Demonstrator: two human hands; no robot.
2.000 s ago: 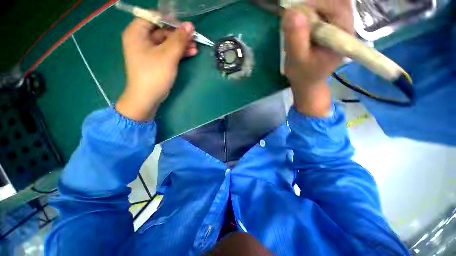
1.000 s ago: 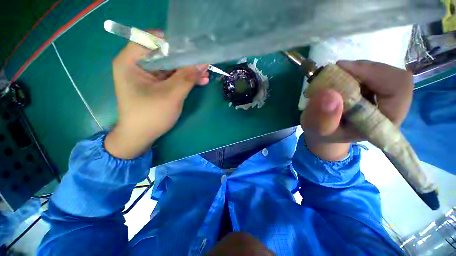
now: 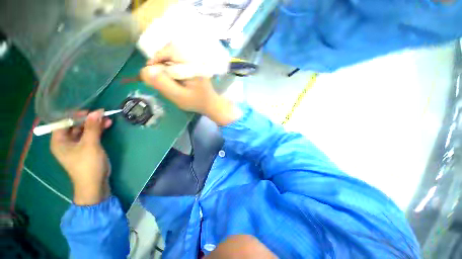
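Note:
A small black round workpiece (image 3: 137, 111) lies on a ragged whitish patch (image 3: 155, 112) on the green mat. My left hand (image 3: 85, 141) holds slim tweezers (image 3: 54, 126) with a pale middle, their tip at the workpiece's left edge. My right hand (image 3: 186, 88) is closed around the soldering iron (image 3: 197, 68), up and right of the workpiece. The iron's handle is washed out by glare; its thin barrel shows blurred to the left of the hand, apart from the workpiece.
The clear extraction hood (image 3: 83, 68) stands over the mat at upper left. A glaring white pad or block lies behind my right hand. Another person's blue sleeve (image 3: 354, 30) is at upper right. The red-orange line (image 3: 24, 152) runs along the left. The mat's near edge slants below the workpiece.
The view has turned and shifted, so the workpiece appears further left. The hood no longer crosses in front of my left hand. Both hands still hold their tools.

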